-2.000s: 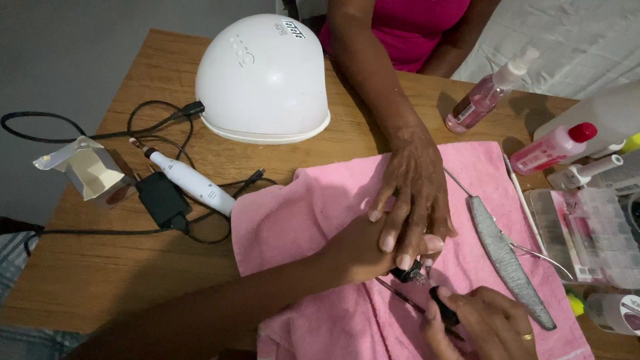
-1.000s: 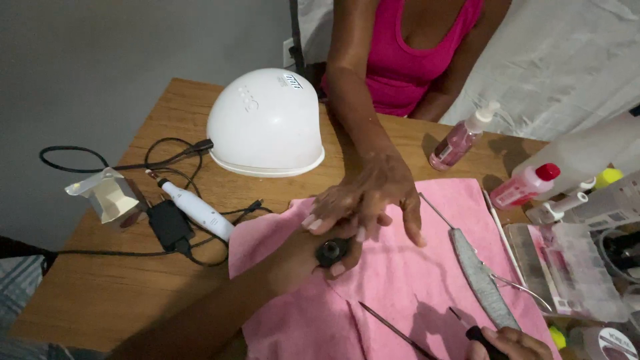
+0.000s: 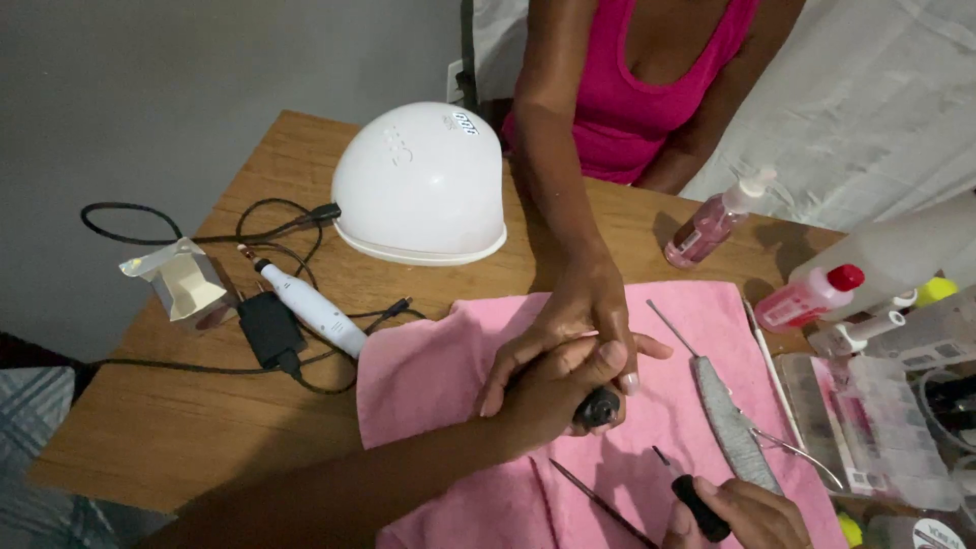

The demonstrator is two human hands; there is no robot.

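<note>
My left hand [image 3: 560, 389] is closed around a small black nail polish bottle [image 3: 597, 408], its open neck showing, and also touches the other person's hand [image 3: 583, 313]. That hand's fingers lie over and around mine above the pink towel [image 3: 419, 381]. At the lower right, my right hand [image 3: 736, 511] holds the black cap [image 3: 700, 507] with its thin brush pointing up and left, apart from the bottle. A dark thin stick [image 3: 598, 499] lies on the towel between my hands. A grey nail file [image 3: 728, 415] and a metal tool [image 3: 797, 454] lie to the right.
A white nail lamp [image 3: 419, 183] stands at the back. Cables, a black adapter [image 3: 271, 328], a white nail drill [image 3: 313, 305] and a small opened box [image 3: 183, 282] are at left. A pink pump bottle [image 3: 705, 229], a red-capped bottle [image 3: 808, 297] and a clear compartment case [image 3: 877, 427] are at right.
My right hand has moved with the cap and brush away from the joined hands, toward the lower right. The other person's hand has turned, and its fingers now wrap about my left hand.
</note>
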